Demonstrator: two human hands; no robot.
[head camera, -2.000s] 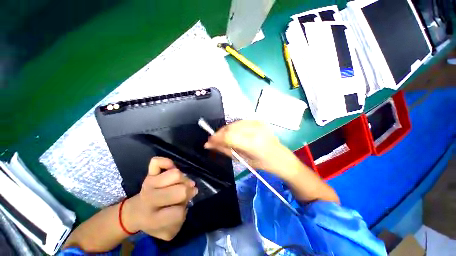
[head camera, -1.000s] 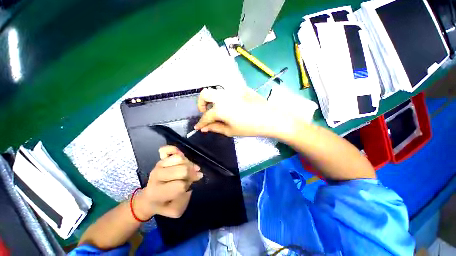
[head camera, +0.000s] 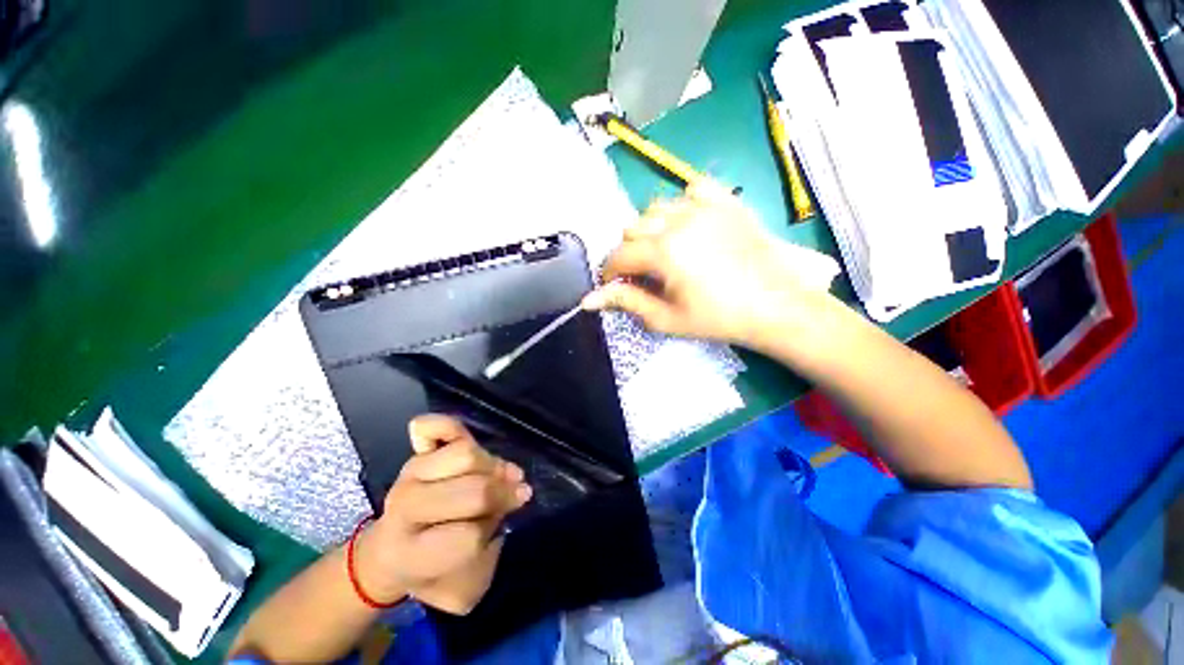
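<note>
A black panel assembly (head camera: 455, 312) lies on a silvery-white packing sheet (head camera: 279, 429), its ribbed end bar (head camera: 435, 269) at the far edge with small bright dots at the corners. A shiny black film flap (head camera: 519, 426) is lifted diagonally off the panel. My left hand (head camera: 448, 520), with a red wrist string, is closed on the film's lifted edge. My right hand (head camera: 701, 266) holds a thin cotton swab (head camera: 539, 340) between its fingertips. The swab's white tip is at the panel beside the raised film; whether it touches cannot be told.
A yellow-and-black knife (head camera: 653, 150) lies beside the grey post (head camera: 660, 59). A second yellow tool (head camera: 787, 163) lies against stacked white die-cut sheets (head camera: 873, 156). Red bins (head camera: 1104, 305) are at the bench's right edge. More sheets (head camera: 136, 533) stand at the left.
My right hand has drawn back rightward from the panel, and the swab now points down-left with its tip near the film. My left hand still holds the film edge.
</note>
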